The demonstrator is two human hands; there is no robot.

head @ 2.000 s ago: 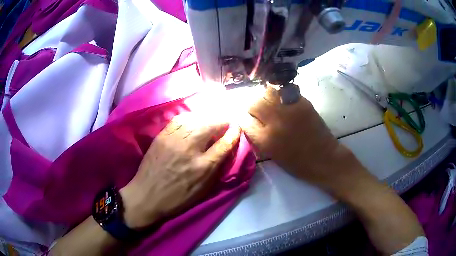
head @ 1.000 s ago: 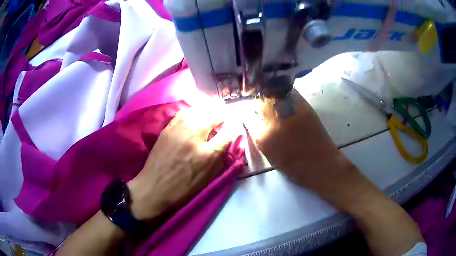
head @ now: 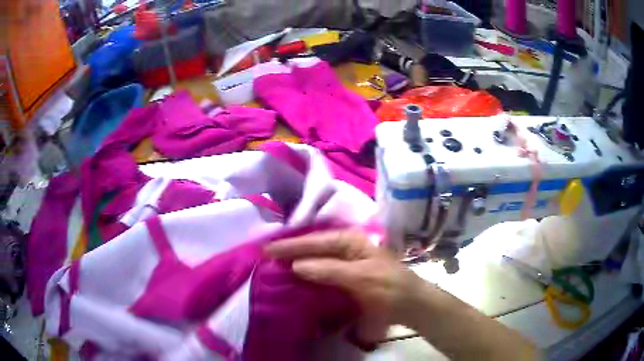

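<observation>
The magenta garment body with a pale wrong side lies bunched left of the machine, crossed by magenta strips. My right hand is blurred over its magenta part, fingers extended leftward; the thumb is unclear, so a grip cannot be told. My left hand is not in view. The white sewing machine head with a blue stripe stands right of the garment. The needle area is partly lit and the needle cannot be made out. No fabric can be clearly seen under it.
Scissors with yellow and green loops lie right of the needle area, near a pale crumpled cloth. Magenta pieces lie behind the garment. A red-orange plastic bag is behind the machine. A clear bin stands farther back.
The view has tilted up and shows more of the table's back. My right hand has left the needle area and moved left over the garment. My left hand has gone out of view.
</observation>
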